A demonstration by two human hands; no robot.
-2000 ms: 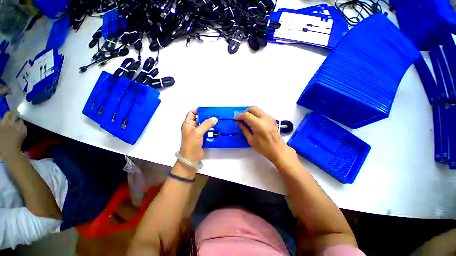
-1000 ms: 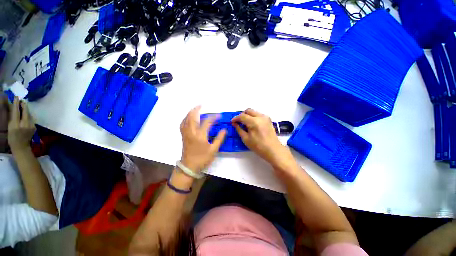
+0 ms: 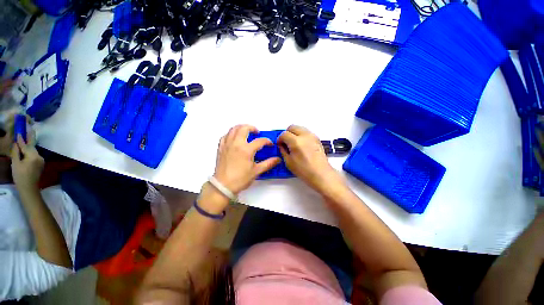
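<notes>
A blue insert tray (image 3: 273, 170) lies in front of me, mostly covered by my hands. A black USB cable coil (image 3: 341, 145) sticks out past its right end onto the white table. My left hand (image 3: 241, 158) is over the tray's left part, thumb and fingers bent towards the middle. My right hand (image 3: 303, 152) is on the right part, fingertips pressed together at the tray's middle. The fingertips of both hands are close together. The cable's plug and what the fingertips touch are hidden.
Filled trays (image 3: 140, 122) with cables lie at left. A cable pile (image 3: 238, 18) and printed cards (image 3: 364, 24) are at the far side. A leaning tray stack (image 3: 435, 77) and loose top trays (image 3: 393, 170) are at right. People's arms show at left and right edges.
My left hand has moved from the tray's left edge over its surface, fingers now bent inward. My right hand stays near the middle. An arm has appeared further in at the right edge.
</notes>
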